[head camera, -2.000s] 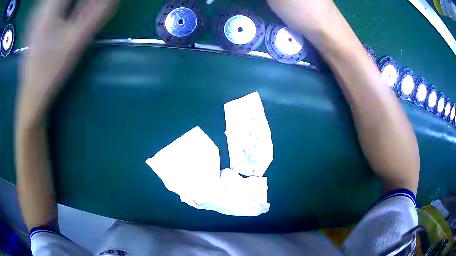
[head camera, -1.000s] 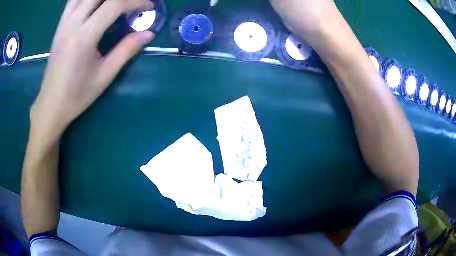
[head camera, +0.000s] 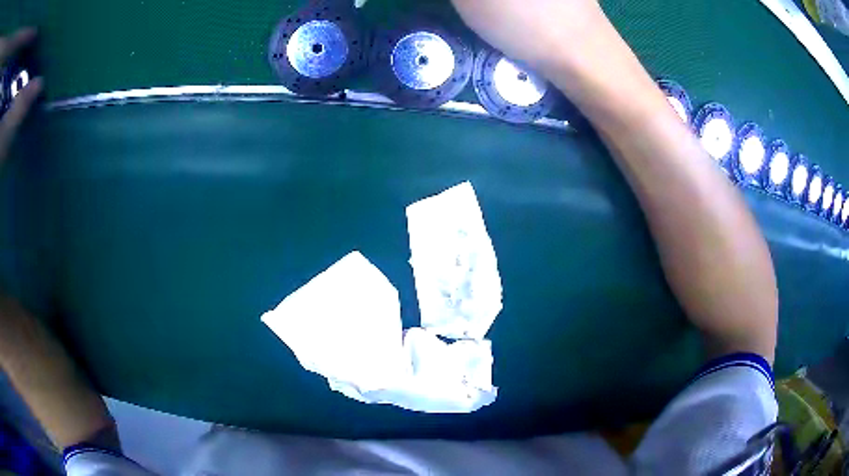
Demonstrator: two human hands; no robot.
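Black round parts with shiny metal centres stand in a row; three are near the top middle, one of them (head camera: 316, 48) at the left of this group. My left hand (head camera: 17, 70) is at the far left, cut off by the edge, with thumb and finger on either side of another disc (head camera: 19, 84). My right hand (head camera: 531, 28) is at the top edge above the third disc; its fingers are out of the picture, so what it holds is hidden. A small pale tip (head camera: 360, 3), likely a nozzle, shows at the top edge above the discs.
White paper pieces (head camera: 456, 265) lie on the glossy dark-green worktop (head camera: 233, 204) near my body. A white strip (head camera: 186, 92) runs beneath the discs. More discs (head camera: 752, 153) curve away at the right, beyond my right forearm.
My left hand has moved from a disc at the upper left to one at the far left edge. My right hand has shifted slightly left. The middle discs sit further left in view.
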